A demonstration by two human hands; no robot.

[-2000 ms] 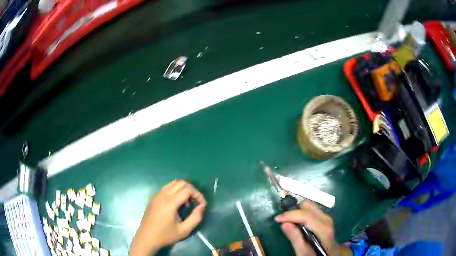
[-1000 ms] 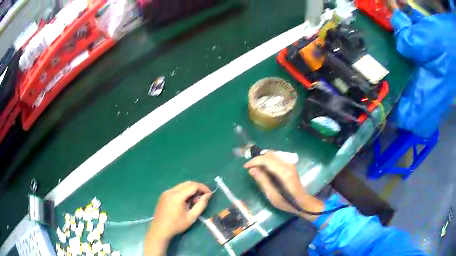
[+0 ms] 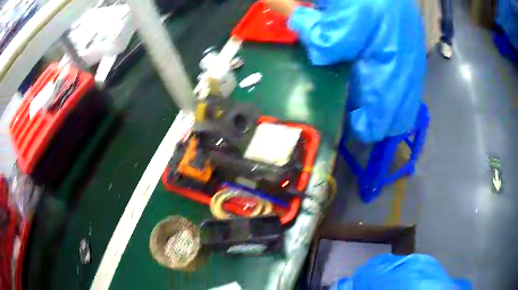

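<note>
Neither of my hands is in the picture. My blue sleeve (image 3: 397, 274) shows at the bottom right edge. Nearest in front are the round brown pot (image 3: 175, 242) with silvery bits in it and, touching or close beside it, the black fan (image 3: 242, 235). Beyond them is the red tray (image 3: 312, 148), holding black and orange tools, a pale block and a coil of yellowish wire. The tip of a white flat piece (image 3: 227, 286) shows at the bottom edge. The view is blurred.
A person in a blue coat (image 3: 377, 68) sits on a blue stool (image 3: 372, 170) beyond the bench, by another red tray (image 3: 267, 25). A grey post (image 3: 162, 54) rises at the back. Red bins (image 3: 51, 119) stand left. An open dark box (image 3: 363, 235) is below the bench at right.
The view has swung to the right. Both my hands, the soldering iron, the fixture and the cell pile have left the picture. The red tray and the seated person are now central.
</note>
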